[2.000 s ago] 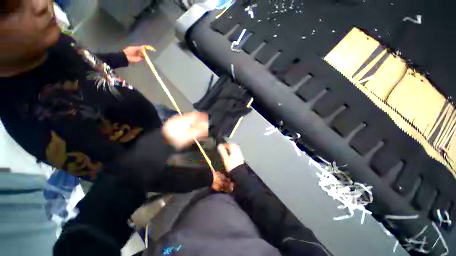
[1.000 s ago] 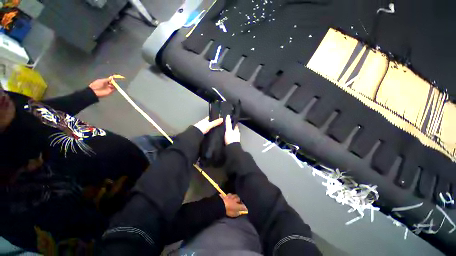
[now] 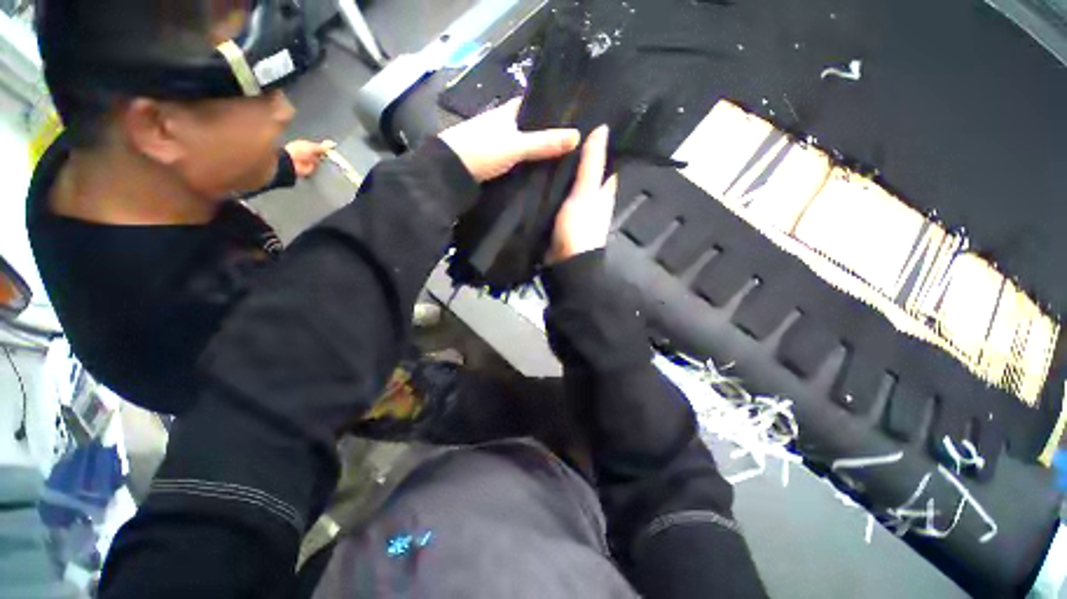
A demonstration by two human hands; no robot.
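Note:
A thick black fabric bundle (image 3: pixel 509 228) is held up in front of me over the table's front edge. Its lower end looks frayed and its upper part overlaps the black lay. My left hand (image 3: pixel 503 143) grips it from the left side, thumb across it. My right hand (image 3: pixel 585 208) holds its right side, fingers pointing up. The fabric between the hands is partly blurred. Black fabric waste (image 3: pixel 784 298) with a comb-like row of slots lies along the table front.
Tan underlay paper (image 3: pixel 819 211) shows within the black lay (image 3: pixel 936 105). White scraps (image 3: pixel 749 421) lie along the grey ledge (image 3: pixel 796 515). A person (image 3: pixel 129 269) stands close at my left, a hand holding the end of a pale strip (image 3: pixel 345 166).
My hands have raised the bundle up and forward, from over the ledge to over the table's front edge. The person at left has leaned in, and most of the long yellow-tan strip is now hidden.

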